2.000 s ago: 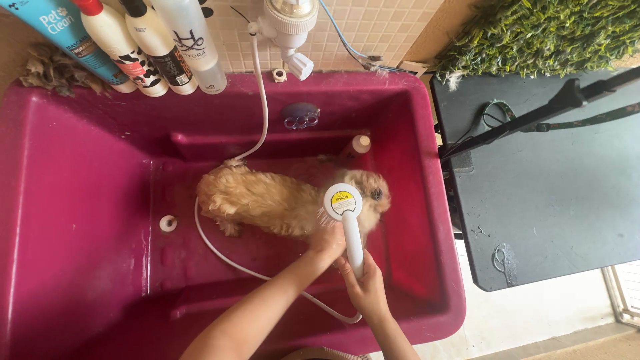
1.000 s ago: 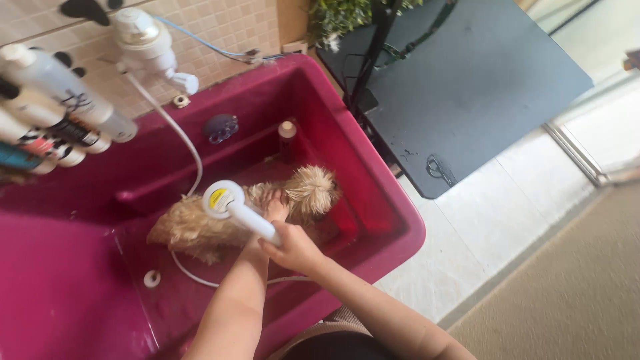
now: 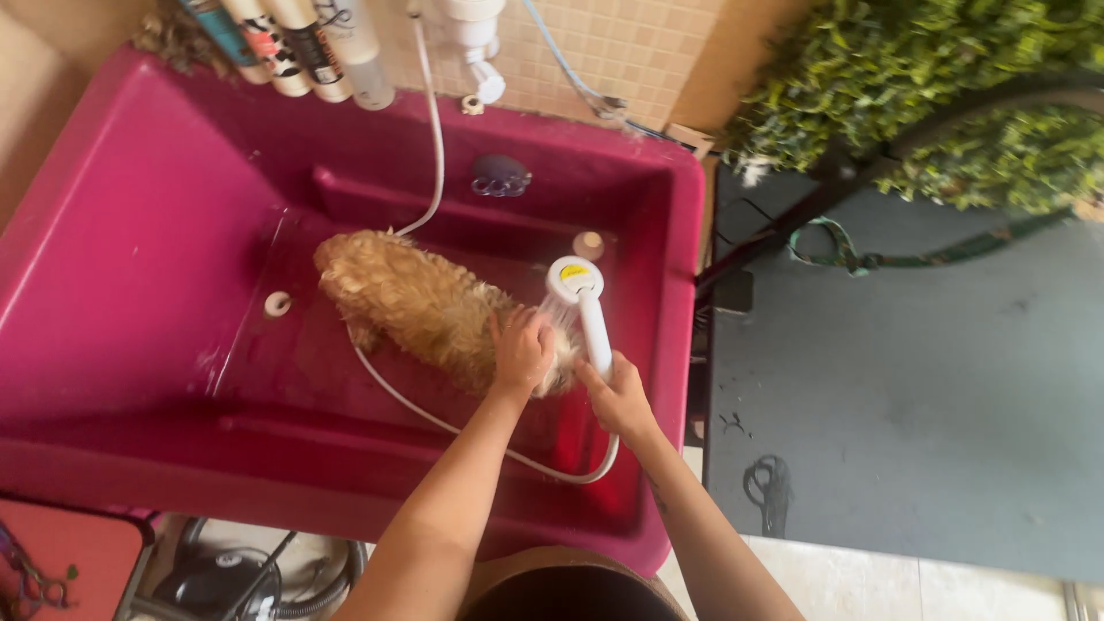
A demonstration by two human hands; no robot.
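A wet, tan, curly-coated small dog (image 3: pixel 414 297) stands in a magenta plastic tub (image 3: pixel 112 259), its head toward the right and turned down. My left hand (image 3: pixel 522 347) rests on the fur at its neck and shoulders. In my right hand (image 3: pixel 617 392) is the handle of a white handheld shower head (image 3: pixel 576 280), from which water runs onto the dog's head beside my left fingers. The white shower hose (image 3: pixel 405 401) curves from the handle around below the dog and up behind it to the wall. The dog's face is hidden.
A white drain plug (image 3: pixel 278 304) lies left of the dog, and a pale bottle (image 3: pixel 589 245) stands at the back right. Several bottles (image 3: pixel 332 52) line the back rim. Right of the tub is a dark grooming table (image 3: pixel 888 371) with a green strap (image 3: pixel 957 254); scissors (image 3: pixel 34 578) lie lower left.
The shower head has moved from over the dog's back, a second ago, to its head end. The dog's head, raised two seconds ago, now points down. The view has swung right and back.
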